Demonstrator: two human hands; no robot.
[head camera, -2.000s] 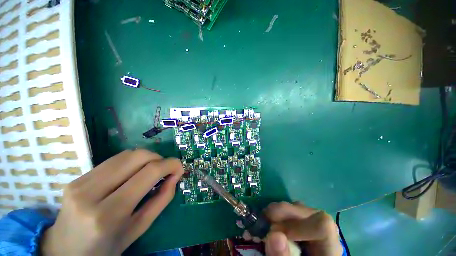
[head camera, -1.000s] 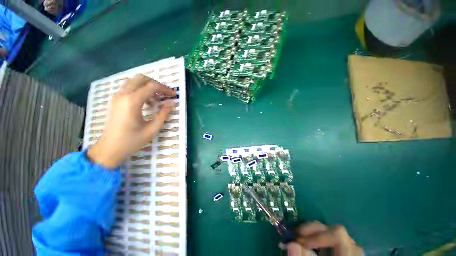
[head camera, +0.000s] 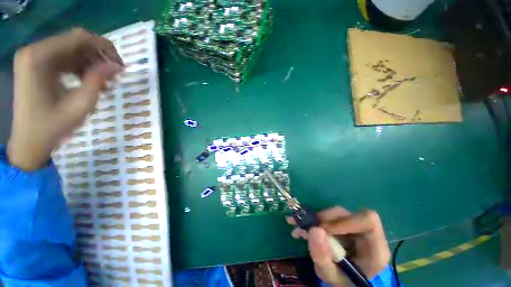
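The green PCB panel (head camera: 255, 196) lies flat on the mat, with several small white-outlined modules along its upper rows. My right hand (head camera: 350, 238) holds the soldering iron (head camera: 305, 217), its tip over the panel's middle right. My left hand (head camera: 61, 92) is raised over the upper left of the component tray (head camera: 161, 168), blurred, fingertips close together. Whether it holds a module cannot be told. Two loose modules, one upper (head camera: 191, 123) and one lower (head camera: 207, 192), lie between tray and panel. A dark module (head camera: 203, 157) lies at the panel's left edge.
A stack of PCB panels (head camera: 215, 33) stands beyond the working panel. A cardboard pad (head camera: 406, 103) with solder scraps lies at the upper right, a white cylinder (head camera: 400, 7) beyond it. A red light (head camera: 503, 89) and black cables (head camera: 493, 216) are at the right.
My left hand was at the panel two seconds ago, then over the tray's upper right; now it is further left over the tray. The iron's tip has shifted right over the panel.
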